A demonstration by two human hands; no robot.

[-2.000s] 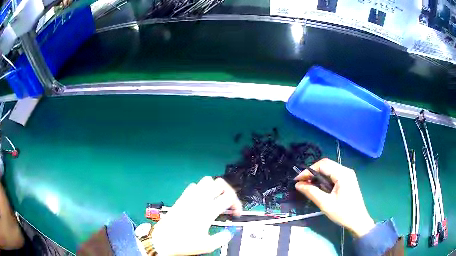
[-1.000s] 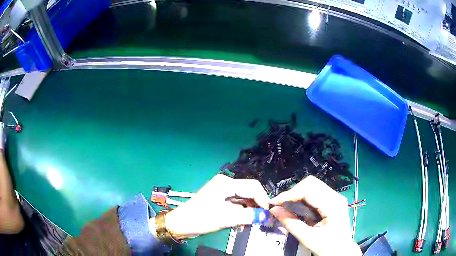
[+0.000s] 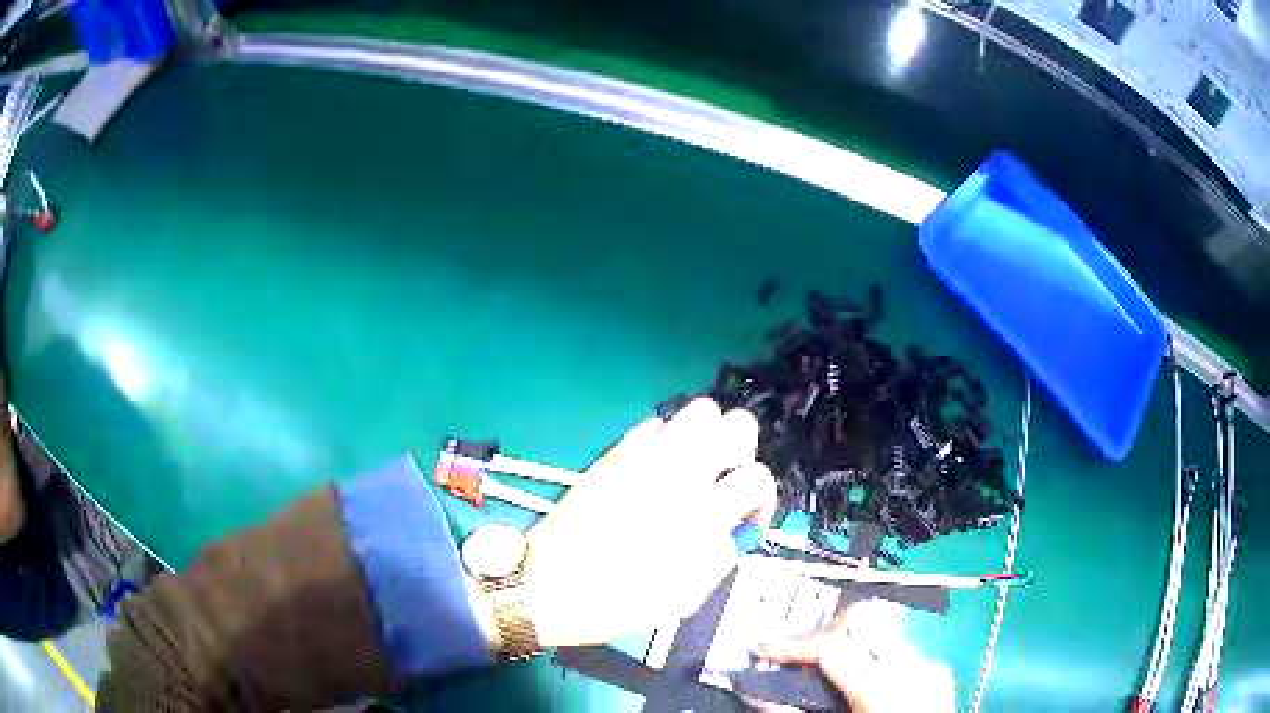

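Note:
A white two-legged cable harness (image 3: 536, 482) lies across the front, its red-and-black plug at the left and thin wire ends at the right. My left hand (image 3: 648, 522) is curled over its middle, with a blue patch at a fingertip; the exact grip is hidden. My right hand (image 3: 871, 662), low and partly cut off by the bottom edge, holds a dark tool (image 3: 791, 683), blurred, over the white card (image 3: 766, 613) with black strips. A pile of loose black housings (image 3: 871, 418) lies just beyond the hands.
A blue tray (image 3: 1052, 300) rests tilted over the metal rail (image 3: 613, 100) at right. More white harnesses (image 3: 1219, 557) lie at the far right. A small red-ended cable (image 3: 45, 219) lies at far left, above another person's arm (image 3: 11, 481). Printed sheets (image 3: 1184, 84) are at upper right.
The view has shifted, with the rail higher. My hands were together at the wire ends a second ago; now my right hand is apart, lower down, and my left hand lies over the harness.

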